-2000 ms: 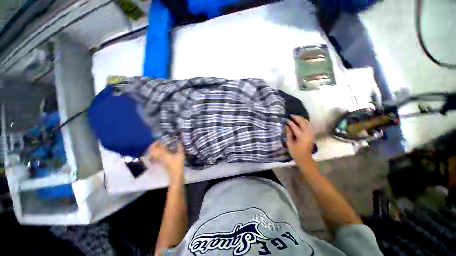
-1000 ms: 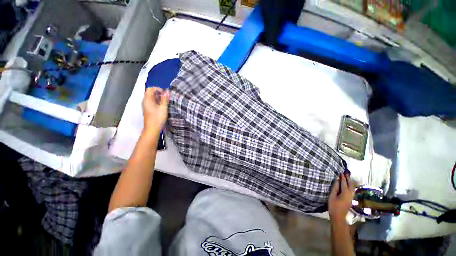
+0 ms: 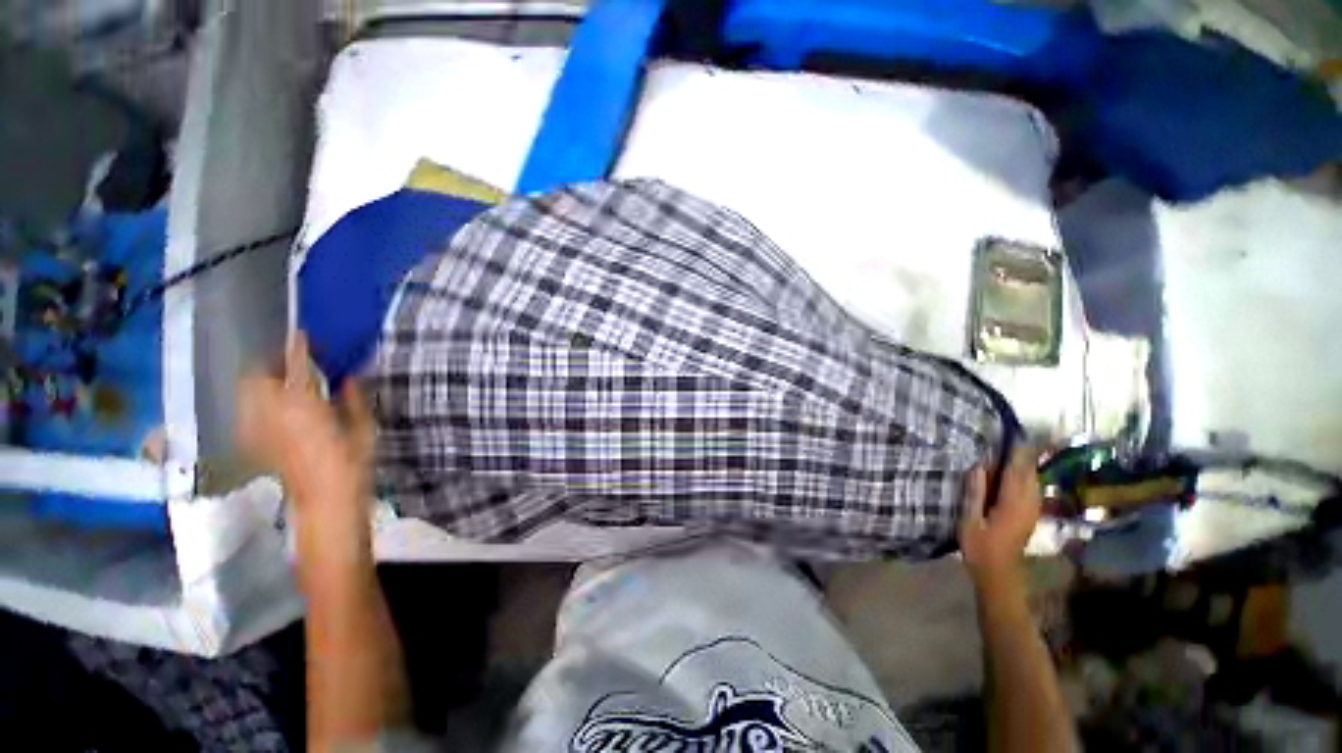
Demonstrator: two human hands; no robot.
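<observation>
The black-and-white plaid garment [image 3: 633,397] lies spread over the dark blue padded board, whose bare rounded end [image 3: 368,272] shows at the left. The garment narrows toward a dark edge at the right. My right hand [image 3: 1004,508] grips that dark edge at its lower right corner. My left hand [image 3: 306,427] is blurred, beside the garment's left edge, with its fingers apart and no cloth visible between them. Whether its thumb touches the cloth is hard to tell.
The steam iron [image 3: 1126,483] is parked right of my right hand, its hoses running right. A metal tray [image 3: 1017,302] lies on the white table [image 3: 868,162] behind it. A blue support arm [image 3: 589,96] stands behind the board. A grey-white bin [image 3: 221,309] is at the left.
My left hand has moved off the garment's left edge, outward and lower. The garment's left part is spread wider and flatter. My right hand remains at the dark right edge. The view has turned.
</observation>
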